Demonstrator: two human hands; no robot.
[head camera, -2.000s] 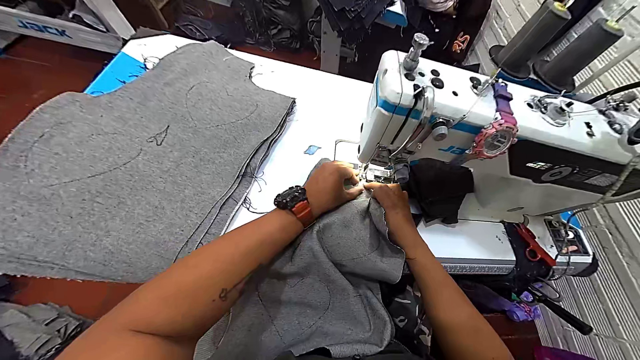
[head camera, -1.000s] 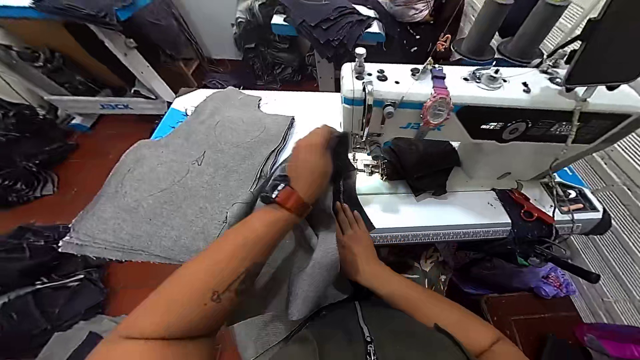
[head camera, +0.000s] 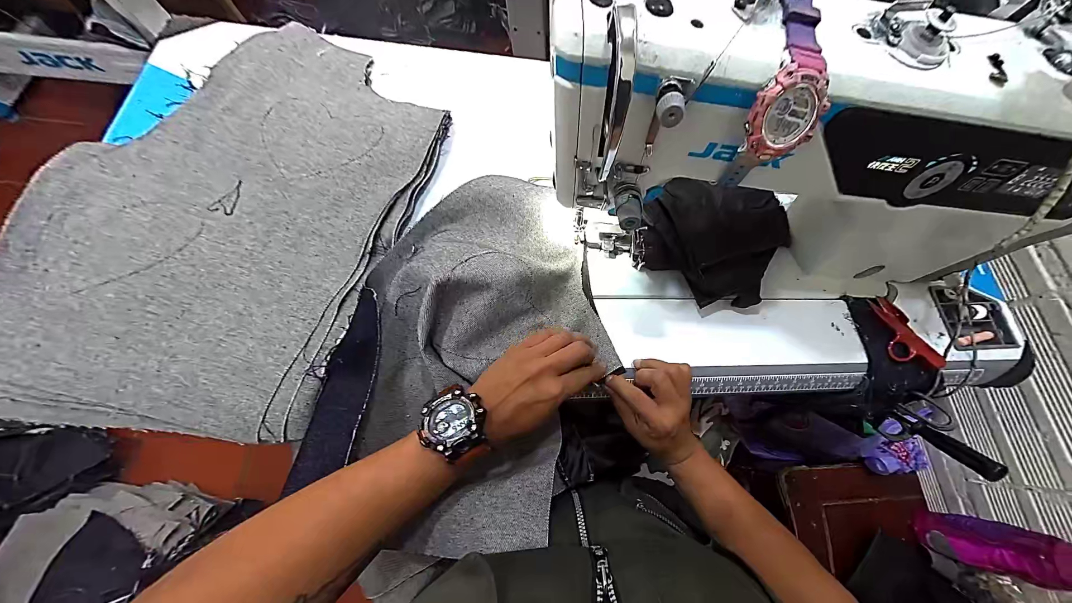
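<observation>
A grey fabric panel (head camera: 494, 276) lies on the machine table and hangs over its front edge into my lap. My left hand (head camera: 536, 381), with a watch at the wrist, rests on the panel and pinches its right edge. Close beside it, my right hand (head camera: 657, 406) grips the same edge between thumb and fingers, over the table's front rule. The presser foot (head camera: 615, 243) of the Jack sewing machine (head camera: 712, 92) stands beyond the panel's upper right edge. Behind the foot, a black cloth (head camera: 716, 239) is bunched against the machine.
A stack of grey cut panels (head camera: 193, 243) with chalk marks covers the table's left part. A pink and purple watch (head camera: 790, 113) hangs on the machine. Red-handled scissors (head camera: 906, 339) sit at the table's right end. Cloth scraps (head camera: 109, 536) lie at lower left.
The panel, earlier folded over to show a dark edge, now lies grey side up. My left hand has come down from beside the presser foot to the front edge, next to my right hand.
</observation>
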